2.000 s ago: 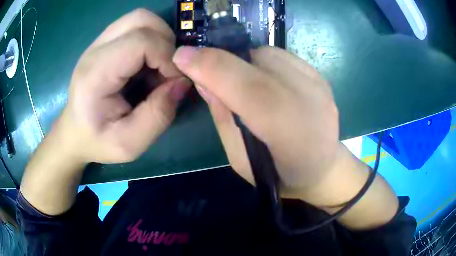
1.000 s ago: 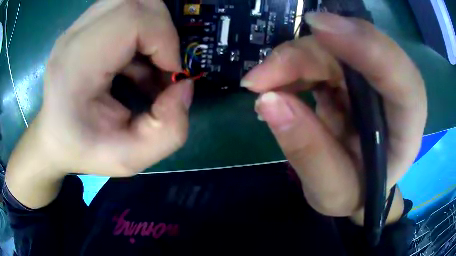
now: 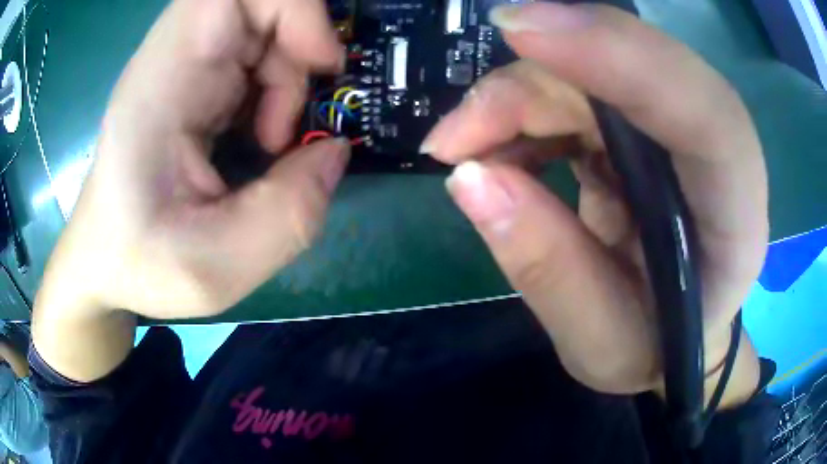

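Note:
The black circuit board [image 3: 426,109] lies at the top centre, cut off by the upper edge. Thin lead wires [image 3: 343,101], yellow, blue and white, curve at its left edge beside a row of small pads. A red wire [image 3: 316,138] reaches a pad near the board's lower left corner. My left hand [image 3: 209,163] is over the board's left side, thumb and forefinger apart, thumb tip beside the red wire. My right hand [image 3: 626,190] holds the black soldering iron [image 3: 666,236] back across the palm, thumb and fingertips apart at the board's right. The iron's tip is not visible.
A white reel [image 3: 11,98] stands at the left edge of the green bench top [image 3: 408,245]. A pale bar [image 3: 802,45] is at the upper right. A blue object [image 3: 791,265] is beyond the bench at right. Part of a person shows at lower left.
My right hand has moved right, off the wires, swinging the iron back. My left thumb and forefinger were pinched at the red wire and have parted. The board's wires and pads are now exposed.

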